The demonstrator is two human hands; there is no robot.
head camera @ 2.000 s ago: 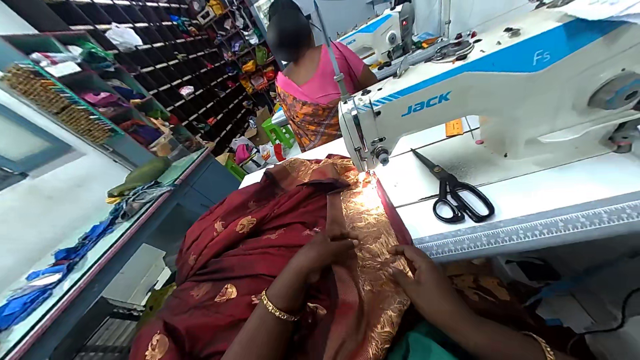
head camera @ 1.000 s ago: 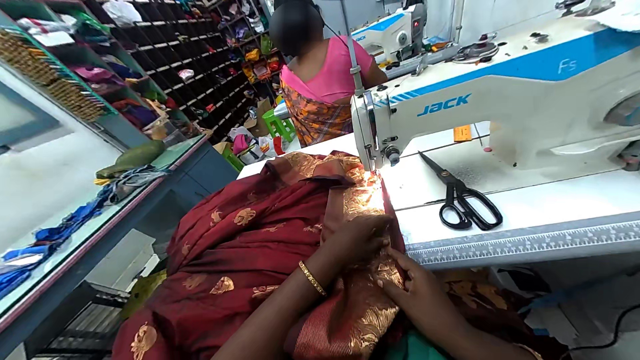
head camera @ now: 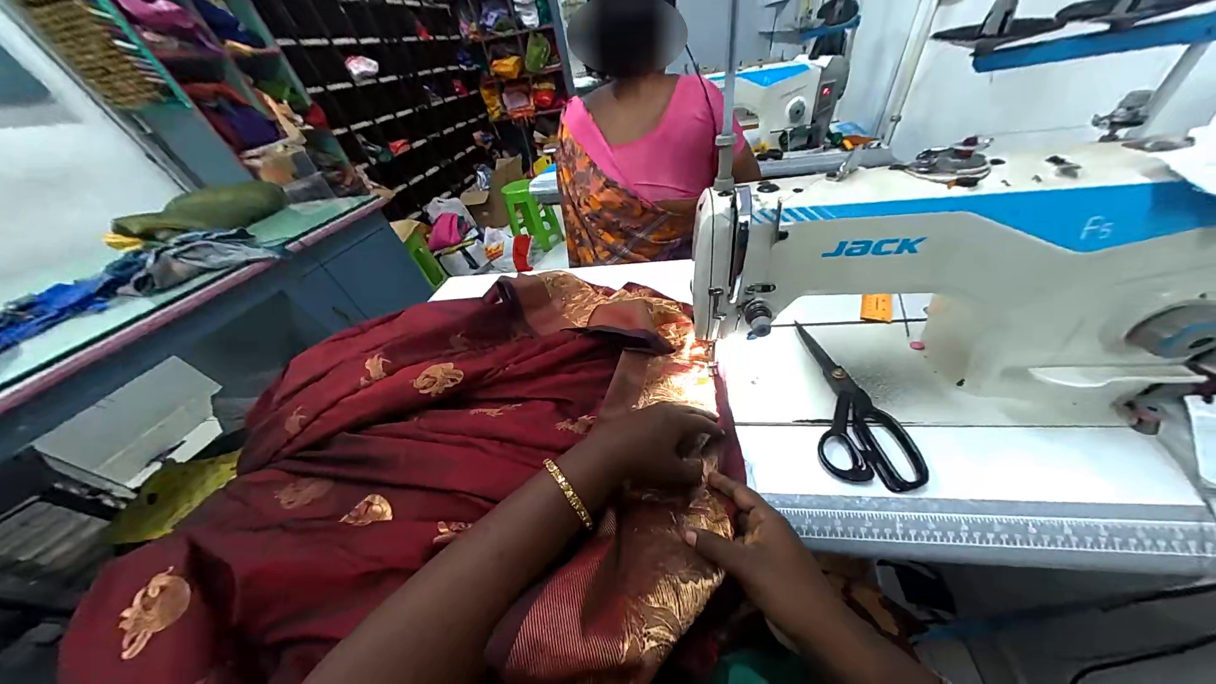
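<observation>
A maroon cloth with a gold woven border [head camera: 437, 380] is heaped over the left part of the white machine table, and its border runs beneath the lit needle area of a Jack sewing machine [head camera: 874, 247]. My left hand [head camera: 665, 446], with a gold bangle at the wrist, grips the border just in front of the needle. Close beside it, nearer to me, my right hand [head camera: 746, 532] pinches the same border at its right edge between thumb and fingers. Black-handled fabric scissors [head camera: 860, 427] lie partly open on the table, right of the hands.
A measuring tape strip [head camera: 988, 532] runs along the table's front edge. Behind the table a person in a pink blouse [head camera: 655, 142] faces away, near another sewing machine [head camera: 779, 95]. At left, a glass-topped counter [head camera: 323, 233] bears folded cloths. An orange piece [head camera: 876, 307] lies behind the scissors.
My left hand has moved from lying flatter on the cloth to gripping the border, closer to my right hand. The right hand's fingers have drawn together on the border's edge.
</observation>
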